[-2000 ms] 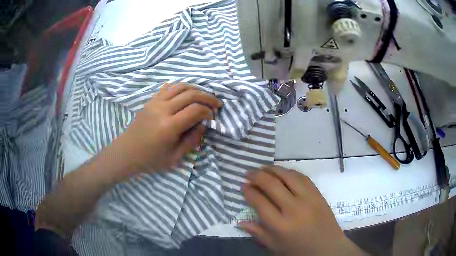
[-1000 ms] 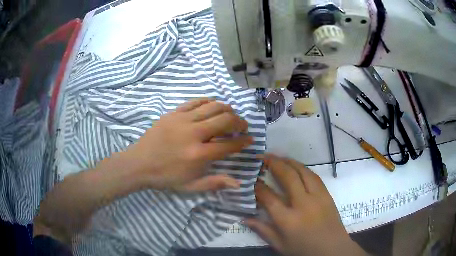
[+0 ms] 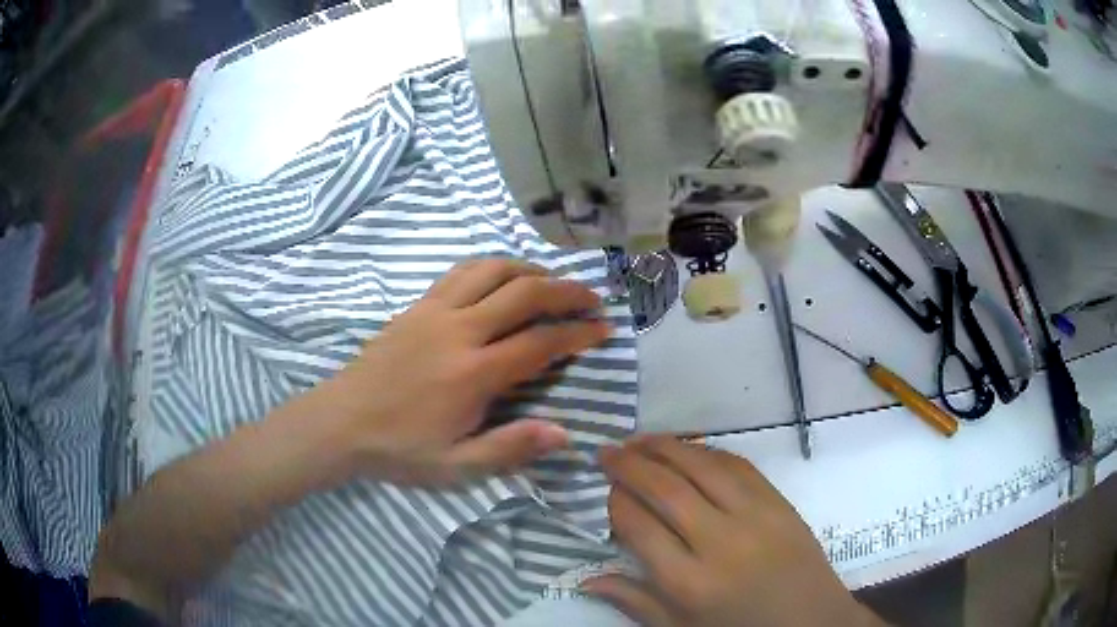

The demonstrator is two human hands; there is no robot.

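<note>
The grey-blue and white striped cloth (image 3: 368, 276) lies over the left part of the table, its right edge running down from the needle area. My left hand (image 3: 472, 367) lies flat on the cloth near that edge, fingers apart, pointing right. My right hand (image 3: 710, 527) is at the lower right edge of the cloth, with the fingertips at the edge; the thumb side is low, and a grip on the cloth is partly hidden. The white sewing machine head (image 3: 661, 110) stands above the cloth's upper right edge. The shiny metal plate (image 3: 649, 292) shows beside the cloth.
Right of the machine plate lie a long thin metal tool (image 3: 790, 367), an orange-handled awl (image 3: 909, 394), black snips (image 3: 884, 276) and black-handled scissors (image 3: 962, 319). A printed tape strip (image 3: 955, 502) follows the front edge. A red-rimmed bin (image 3: 141, 233) with striped cloth stands at left.
My left hand has come off the folded-over cloth and now lies flat on it. The fold at the right edge is opened out flat. My right hand has stayed at the lower edge. The view has shifted.
</note>
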